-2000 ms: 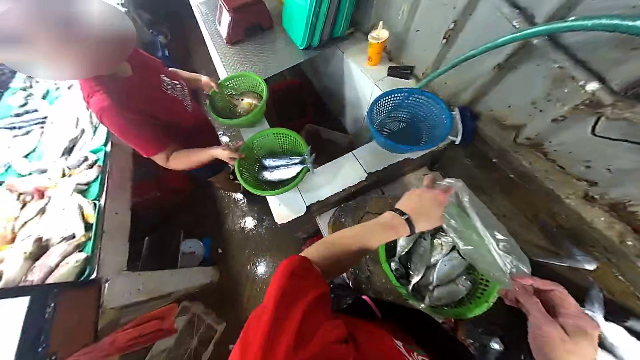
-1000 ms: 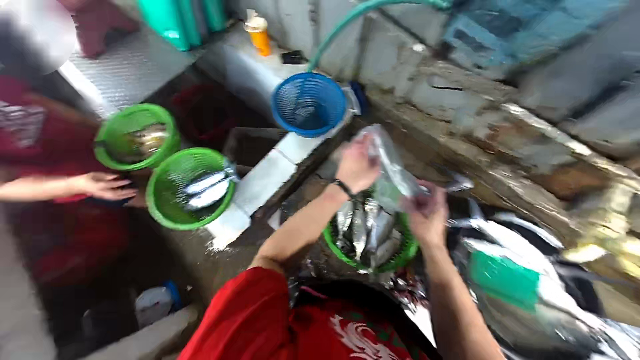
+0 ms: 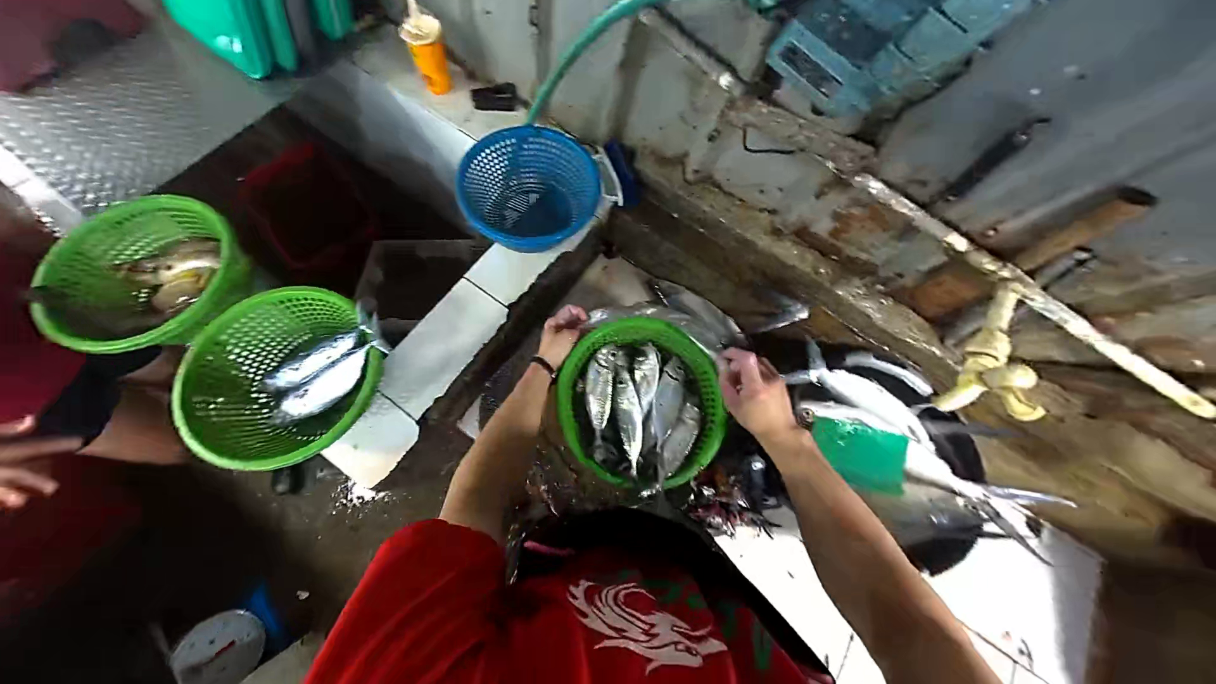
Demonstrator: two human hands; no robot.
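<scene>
In front of me stands a round green plastic basket (image 3: 712,425) holding several small silvery fish (image 3: 628,408). A clear plastic bag (image 3: 665,316) lies along the basket's far rim, stretched between my two hands. My left hand (image 3: 562,334) grips its left end at the upper left of the rim, a dark band on the wrist. My right hand (image 3: 755,388) pinches the bag at the basket's right side. Part of the bag is hidden behind the rim. Right of my right hand, large silvery fish (image 3: 869,399) lie on a dark round container beside a green sheet (image 3: 860,456).
On the white tiled ledge (image 3: 427,356) stand a blue basket (image 3: 529,190) and a green basket with two fish (image 3: 275,446). Another green basket (image 3: 142,337) is beside it. Another person's hand (image 3: 24,463) shows at far left. A green hose (image 3: 579,57) and a yellow tap (image 3: 993,366) are along the wall.
The bag was held up above the basket; now it is lowered along the far rim with my hands apart at either side. The view has swung right.
</scene>
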